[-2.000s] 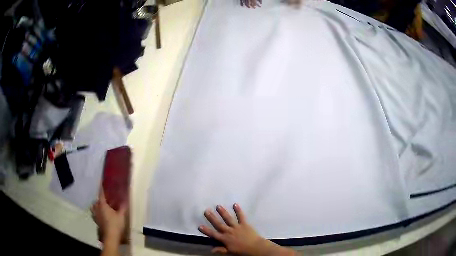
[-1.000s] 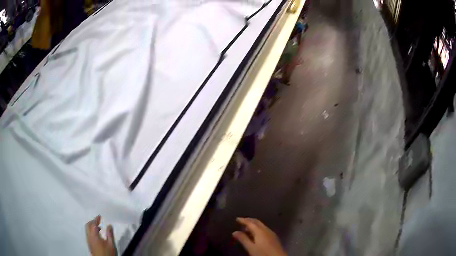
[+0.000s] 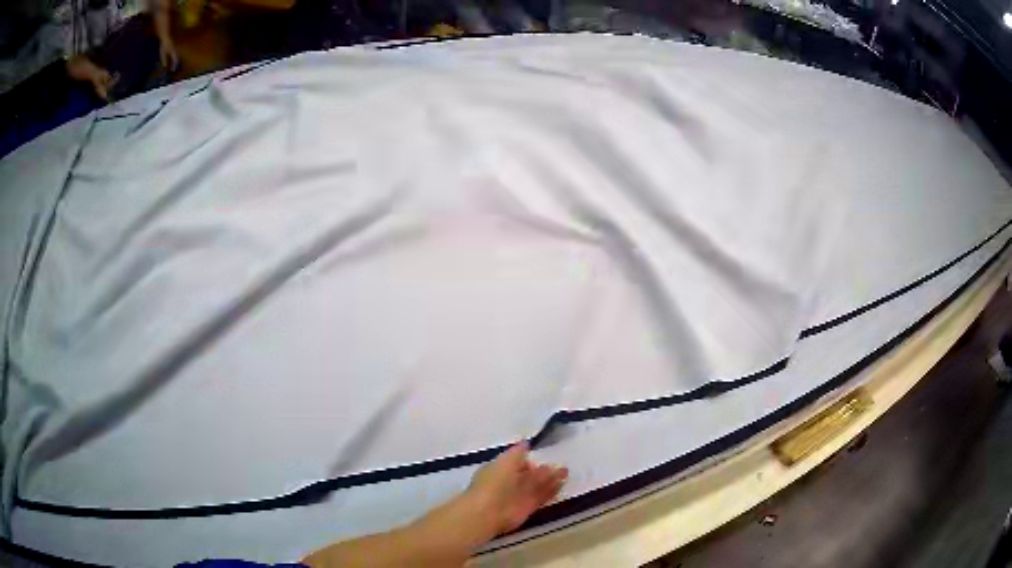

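A wide white fabric ply (image 3: 466,300) lies wrinkled over the table, with diagonal folds. Its near side has a black selvedge (image 3: 411,468), which kinks beside my left hand (image 3: 519,488). My left hand reaches in from the lower left, its fingertips at this selvedge. Whether they pinch the cloth is unclear. A second dark line (image 3: 710,447) runs nearer the table edge, with a pale strip of fabric between the two. My right hand is out of the picture.
A shiny yellow weight bar (image 3: 823,427) lies on the cream table border (image 3: 655,521) at the right. Another person's hand (image 3: 94,78) and mustard-coloured clothing (image 3: 228,33) show at the far left edge. A concrete floor (image 3: 888,499) lies beyond the near border.
The view has swung from the table end with the red bar, past the aisle, onto the wrinkled ply. My left hand has come to the selvedge; my right hand has left the picture.
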